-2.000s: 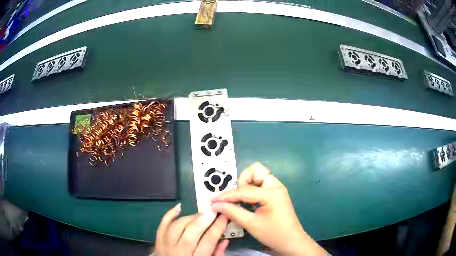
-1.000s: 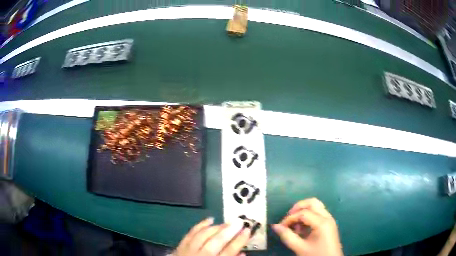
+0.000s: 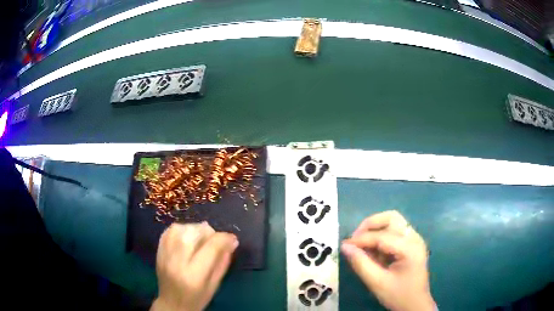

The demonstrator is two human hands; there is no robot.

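A silver four-position plate (image 3: 294,237) lies lengthwise in front of me, four round black cutouts in a row, its near end at the picture's lower edge. A flat black tray (image 3: 258,243) lies to its left with a heap of copper coils (image 3: 182,179) and a small green piece (image 3: 149,169). My left hand (image 3: 193,261) is over the tray's near part, fingers curled; whether it holds anything is hidden. My right hand (image 3: 389,252) is just right of the plate, thumb and fingertips pinched together; a thin dark bit may show there, too small to tell.
More four-position plates lie across the green surface, at left (image 3: 159,84), far left (image 3: 58,102) and far right (image 3: 531,112). A small tan block (image 3: 308,37) lies at the back. A dark shape, perhaps a person's sleeve, fills the left edge, with a thin black cord.
My left hand has left the plate's near end and moved left over the tray. My right hand has moved off the plate to its right. The view has shifted; the back plates have moved.
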